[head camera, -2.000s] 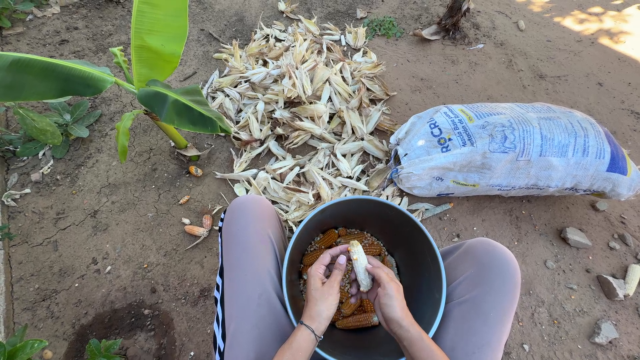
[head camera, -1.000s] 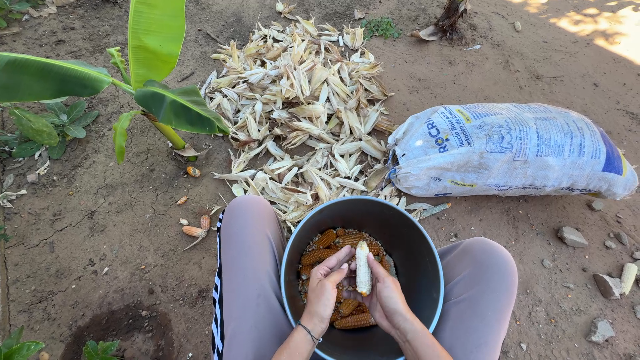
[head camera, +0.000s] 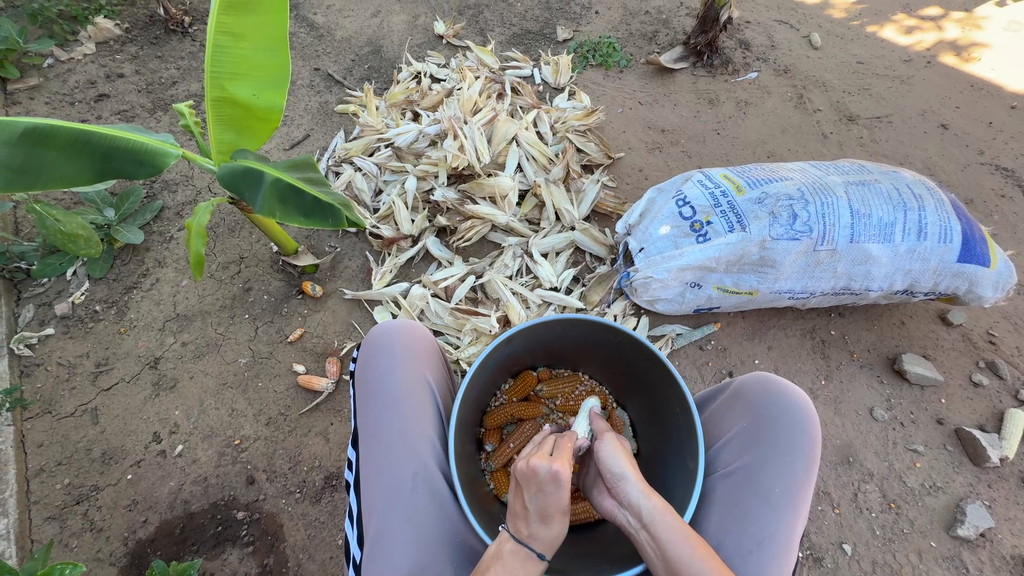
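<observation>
A deep dark metal pot (head camera: 656, 400) with a light rim sits between the person's legs. Inside it lie several orange corn cobs (head camera: 514, 414) with kernels on them, over loose kernels. Above these, a pale, mostly bare corn cob (head camera: 586, 418) is gripped in my right hand (head camera: 612, 472), its upper end sticking out past the thumb. My left hand (head camera: 542, 480), with a dark cord bracelet at the wrist, has its curled fingers on the lower end of the same cob, so that end is hidden.
Dry corn husks (head camera: 480, 184) are heaped beyond the pot. A filled woven sack (head camera: 816, 232) bearing print lies to the right. A young banana plant (head camera: 268, 228) grows at the left. Small cobs (head camera: 314, 383) lie on the soil; stones (head camera: 918, 370) and a bare cob (head camera: 1011, 434) lie at the right.
My left hand has closed its fingers around the lower end of the pale cob, which stood upright and more exposed in my right hand a second ago. The cob now leans.
</observation>
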